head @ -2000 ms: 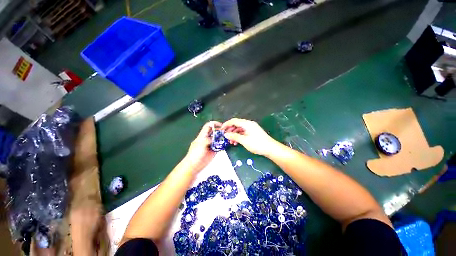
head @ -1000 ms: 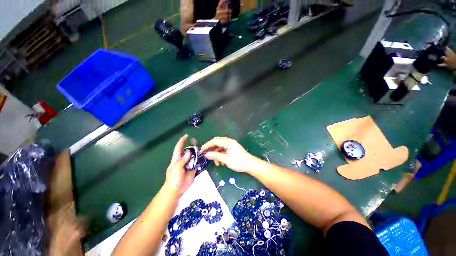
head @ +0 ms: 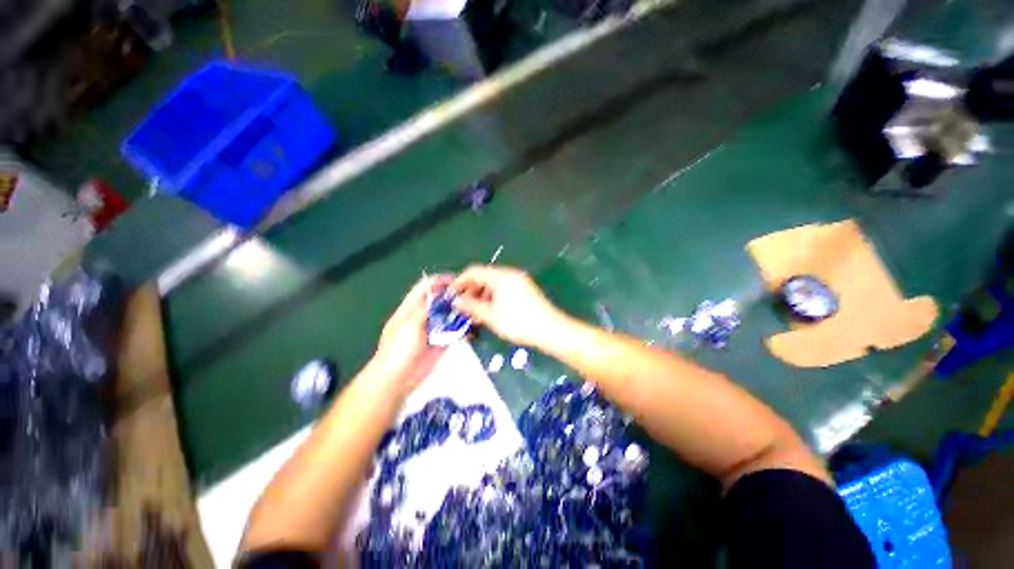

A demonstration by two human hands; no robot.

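Note:
My left hand (head: pixel 408 331) holds a round housing (head: pixel 447 320) with a dark rim and silvery parts, above the top corner of the white sheet (head: pixel 458 385). My right hand (head: pixel 497 300) is on the housing's upper right side, its fingertips pinched at it; blur hides whether they grip a wire or small part. A pile of dark round circuit boards (head: pixel 523 500) with pale discs and wires lies below my hands, partly on the white sheet.
Cardboard piece (head: pixel 876 291) with a round unit (head: pixel 808 299) at right. A wired assembly (head: pixel 712 322), round housing (head: pixel 315 383) and dark unit (head: pixel 478 197) lie on the green surface. Plastic bag (head: pixel 56 411) left, blue bin (head: pixel 230 139) beyond the rail, black-silver box (head: pixel 906 117) upper right, blue stool (head: pixel 895 517) lower right.
The view has shifted. The round housing at left has moved up and right, and the dark unit beyond my hands also up and right. Both my hands remain at the held housing.

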